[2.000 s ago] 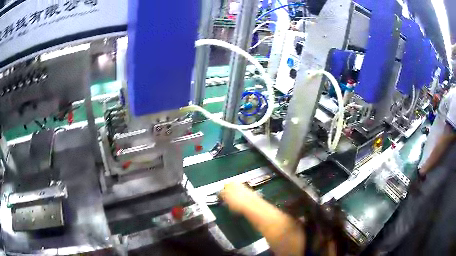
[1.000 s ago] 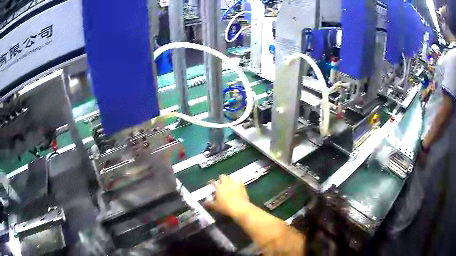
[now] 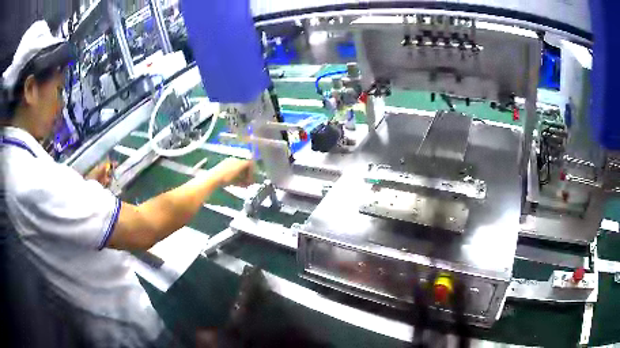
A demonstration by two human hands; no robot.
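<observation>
Neither of my hands can be made out. Dark blurred shapes stand at the bottom edge, and I cannot tell what they are. Nearest in front is a steel machine table (image 3: 340, 207). A flat work plate with small holes (image 3: 415, 209) lies on it, with a long shiny clamp bar (image 3: 429, 182) across behind the plate. A red emergency stop button on a yellow base (image 3: 442, 291) is on the table's front, partly behind a dark blur. A row of silver spindles (image 3: 442, 42) hangs above the table.
A person in a white shirt (image 3: 58, 197) stands at left, one arm reaching towards the machine's left side. A white sheet (image 3: 180, 251) lies on the green belt (image 3: 224, 289). A blue bin (image 3: 299, 122) is behind. A red push button (image 3: 578, 274) is at right.
The view has swung left, from the belt and the machine row at right to the machine table and the person at left. The bare hand reaching over the rails has gone from view.
</observation>
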